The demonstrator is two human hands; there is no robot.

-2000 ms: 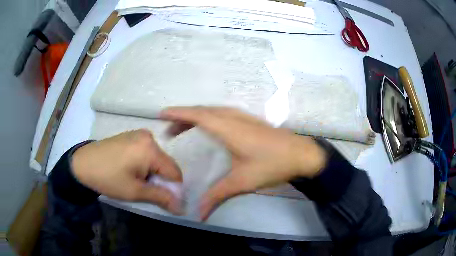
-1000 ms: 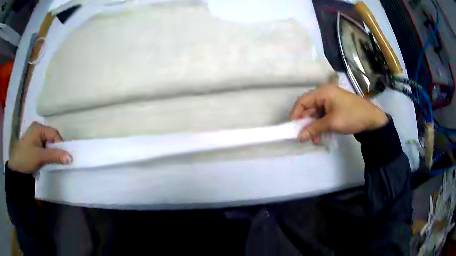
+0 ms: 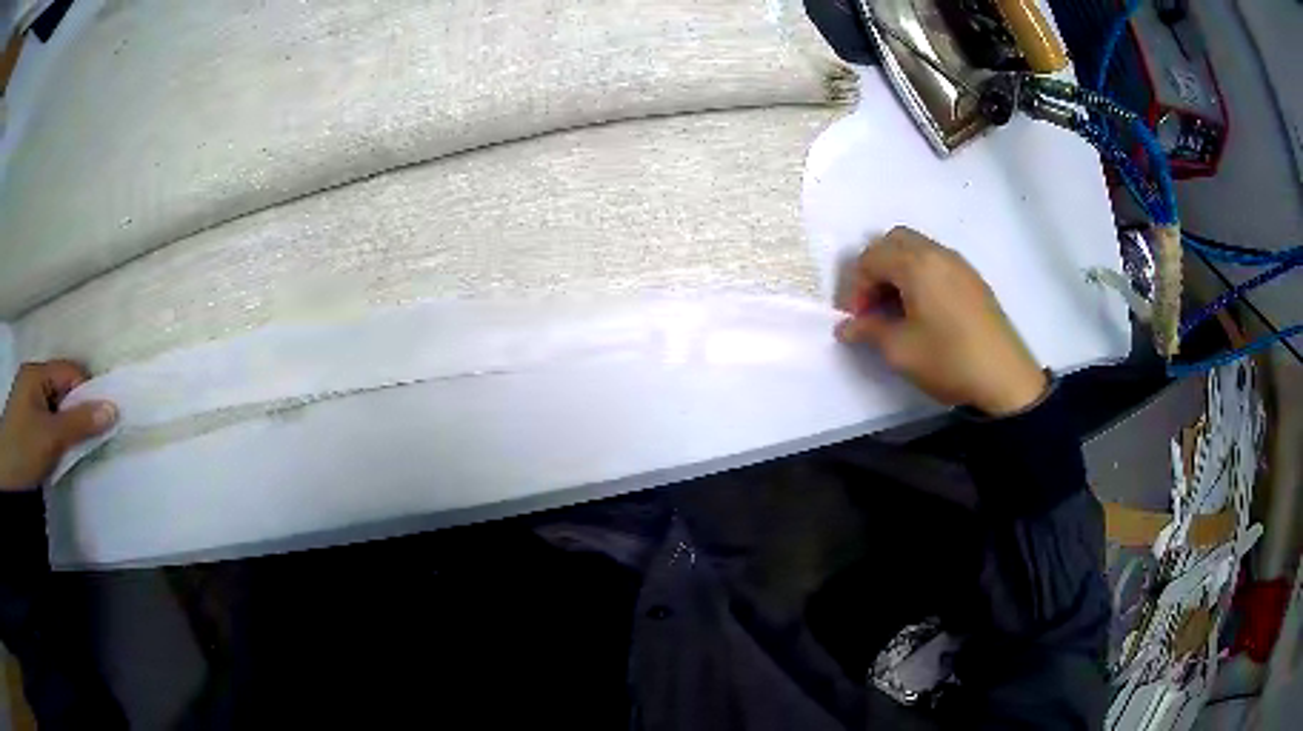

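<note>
A white interfacing strip (image 3: 486,337) lies along the near edge of the beige fabric panel (image 3: 572,214). The panel's far part is folded back in a long roll. My left hand (image 3: 50,421) pinches the strip's left end between thumb and fingers. My right hand (image 3: 936,317) pinches the strip's right end at the panel's right corner. A narrow band of beige fabric shows below the strip on the left. On the right, the strip is hard to tell from the white table.
The steam iron (image 3: 936,72) stands on its dark rest pad (image 3: 840,29) at the far right. Blue hoses (image 3: 1165,172) run from it past the table's right end. The white table's near edge (image 3: 429,528) lies before my body. White scraps (image 3: 1193,557) are at the lower right.
Two seconds ago my hands were close together over the panel; one second ago they held the strip stretched out. Now the view is nearer and the strip lies along the panel's near edge.
</note>
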